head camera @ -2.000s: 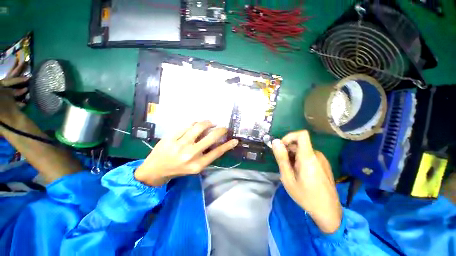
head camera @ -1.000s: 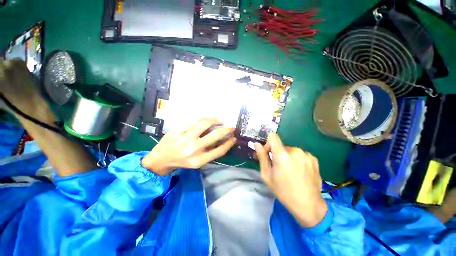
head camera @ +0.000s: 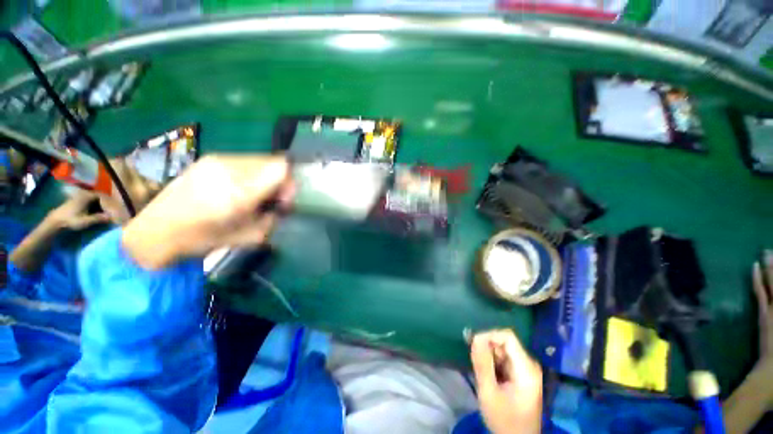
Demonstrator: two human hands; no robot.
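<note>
My left hand [head camera: 225, 199], blurred, grips the left end of a tablet unit with a silver panel [head camera: 339, 188] and a grey board at its right. The unit is also blurred; I cannot tell if it touches the mat. A second tablet unit [head camera: 326, 140], with gold-orange patches at its right end, lies just beyond and is partly covered. My right hand [head camera: 508, 377] is low at the bench's front edge, fingers curled; a tiny pale spot shows by its fingertips, too small to name.
A tape roll [head camera: 551, 269], a black fan [head camera: 538, 195], a blue ridged box [head camera: 576, 305] and a yellow sponge [head camera: 636, 354] stand right. A blue-handled iron [head camera: 710, 411] is beside the sponge. Red wires [head camera: 455, 179] lie behind the held unit. Other people's hands show at both sides.
The view has lifted. The gold-patched unit has gone from in front of me to the far side; my left hand has taken the silver-panel unit. My right hand has drawn back to the edge.
</note>
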